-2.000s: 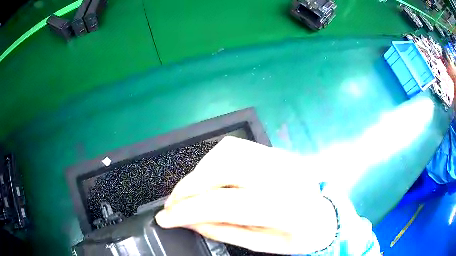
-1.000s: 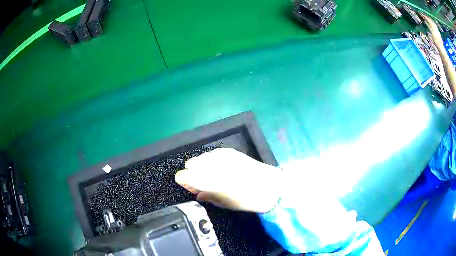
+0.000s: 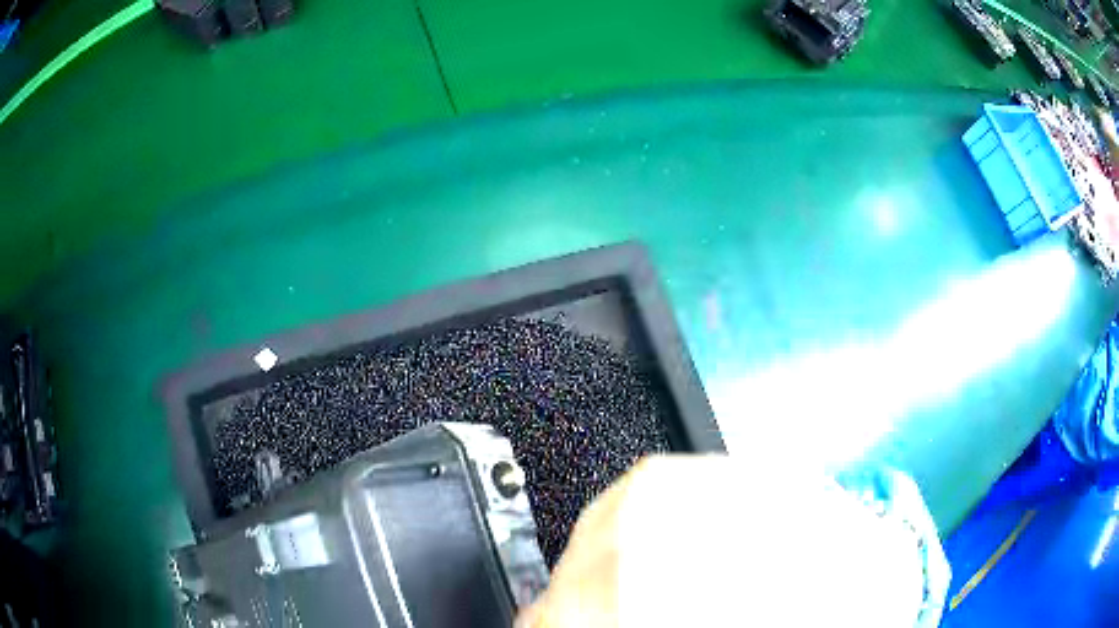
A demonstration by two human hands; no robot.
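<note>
A black boxy housing [image 3: 423, 528] is held tilted over the near part of the dark grey parts tray [image 3: 491, 292]. Its smooth recessed panel faces up, and a silver-grey end strip with a round stud runs along its right edge. Tiny dark glinting parts [image 3: 528, 380] fill the tray. My right hand [image 3: 724, 540], overexposed, is at the housing's lower right end; its fingertips are cut off by the bottom edge or hidden, so its grip cannot be told. My left hand is not in view.
A blue bin [image 3: 1021, 172] stands at the far right beside a heap of mixed parts [image 3: 1086, 172]. A black housing [image 3: 820, 25] and dark blocks [image 3: 227, 15] sit on the far green surface. Dark upright housings [image 3: 27, 429] stand at the left edge. A person's blue sleeve shows at the right.
My right hand has moved from over the tray's parts down and right to the housing's end. The housing sits higher in view. The other person's forearm has left the upper right.
</note>
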